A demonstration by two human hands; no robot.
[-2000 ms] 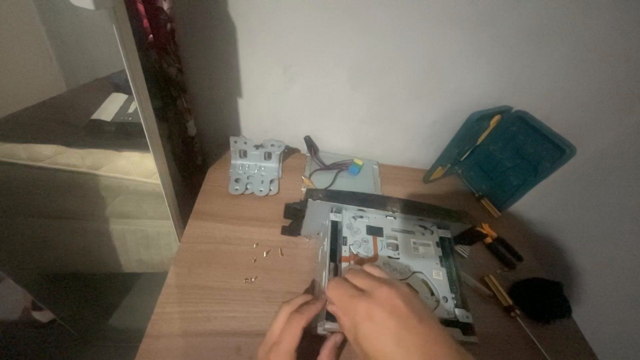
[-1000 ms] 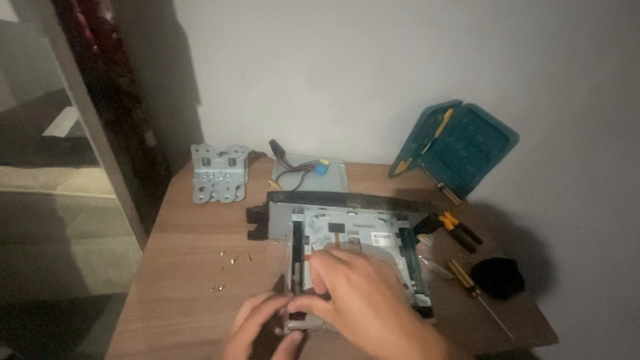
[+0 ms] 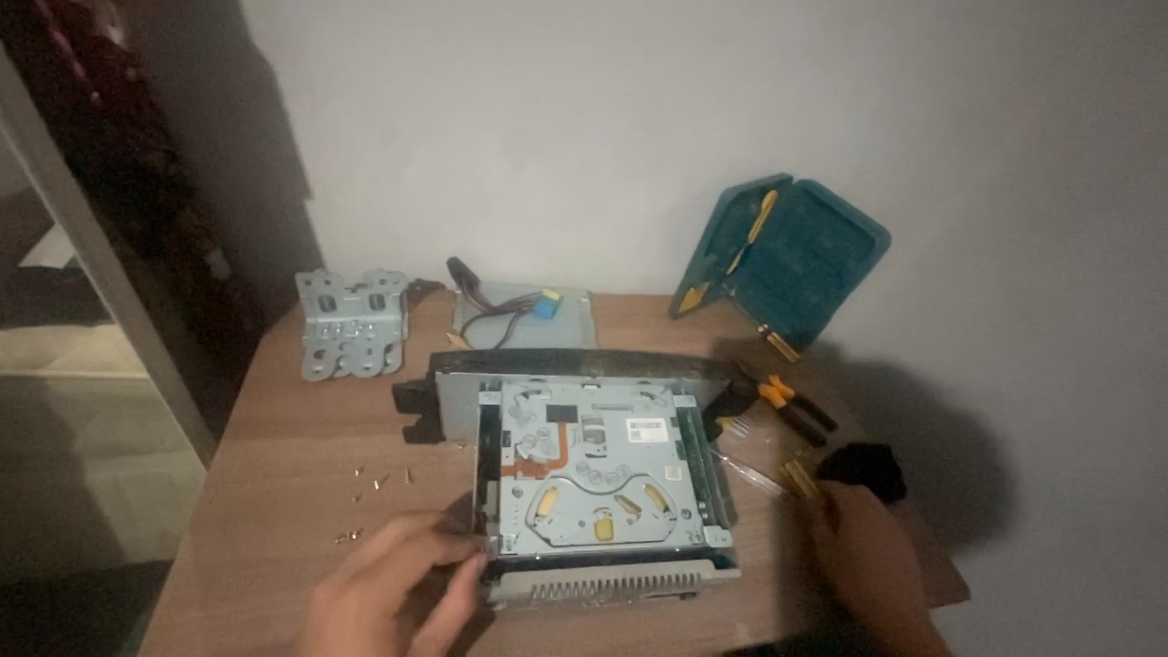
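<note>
An opened car stereo unit [image 3: 593,456] lies on the wooden table, its metal disc mechanism facing up and its black front panel [image 3: 584,363] toward the wall. My left hand [image 3: 401,579] touches the near left corner of the chassis with thumb and fingertips; whether anything small is between them cannot be told. At the right, my right hand [image 3: 867,557] is closed around the yellow handle of a screwdriver [image 3: 801,476], whose shaft points up and left beside the unit. An orange ribbon cable [image 3: 563,447] crosses the mechanism.
Several small screws [image 3: 379,480] lie left of the unit. Behind are a metal bracket [image 3: 354,324] and a metal plate [image 3: 570,333] with a wiring connector [image 3: 547,305]. Orange-black pliers [image 3: 794,411], a black cloth-like item [image 3: 867,470] and an open teal tool case [image 3: 785,255] stand at right.
My right hand has moved off the mechanism to the right and taken hold of the screwdriver that lay there. My left hand remains at the near left corner.
</note>
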